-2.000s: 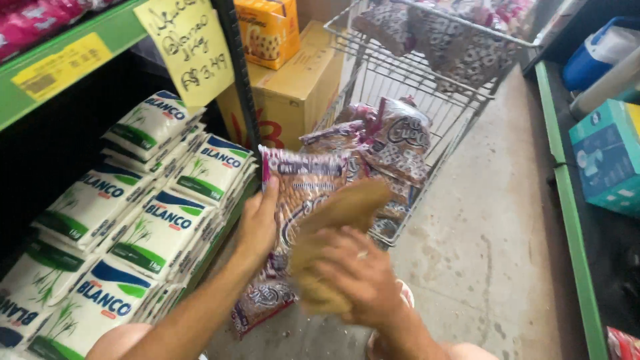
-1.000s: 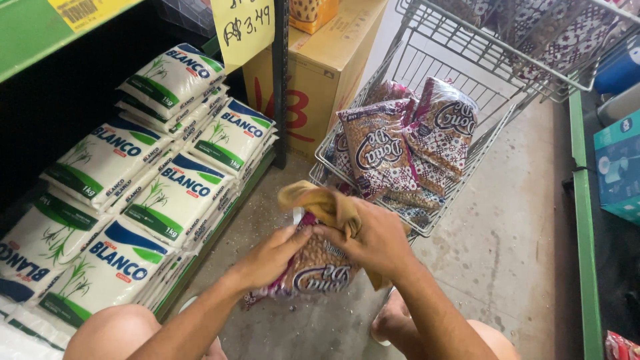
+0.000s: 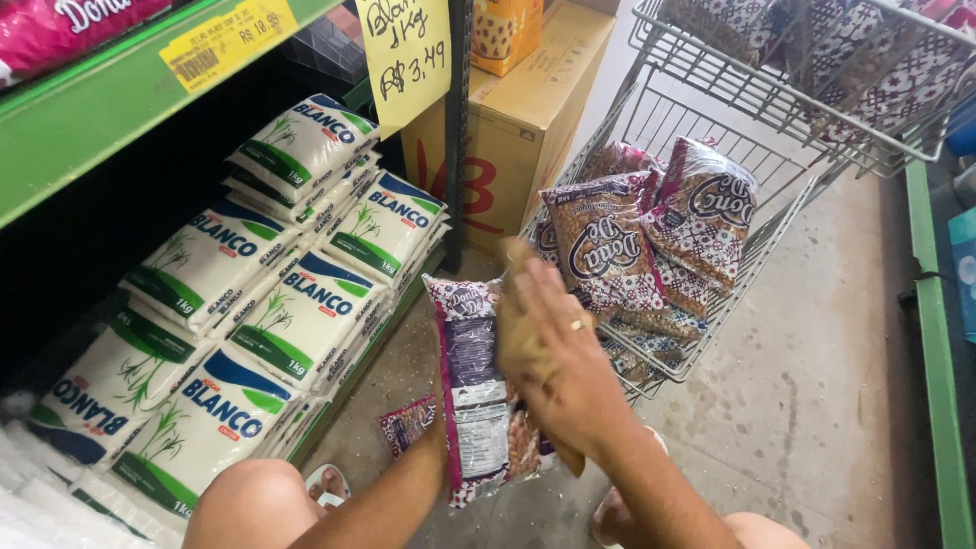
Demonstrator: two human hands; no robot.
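A clear plastic bag of beans (image 3: 476, 396) stands upright between my hands, its printed back facing me. My left hand is hidden behind this bag; only the forearm shows, so its grip cannot be seen. My right hand (image 3: 560, 358), with a ring on one finger, holds a yellowish-brown cloth (image 3: 526, 320) against the bag's right side. Another bag of beans (image 3: 408, 423) lies on the floor behind my left forearm. In the lower basket of the wire cart (image 3: 770, 221), several bags of beans (image 3: 610, 236) are piled just beyond my right hand.
Stacked white sugar bags (image 3: 305, 305) fill the low shelf at left, under a green shelf edge (image 3: 99, 114) with price tags. A cardboard box (image 3: 518, 130) stands beside the shelf post. More bean bags (image 3: 846, 61) are in the cart's upper basket. Another green shelf (image 3: 934, 343) runs along the right.
The bag in my hands is now upright with its back toward me; a second ago its front showed, lower down. My right hand and the cloth have moved onto its side.
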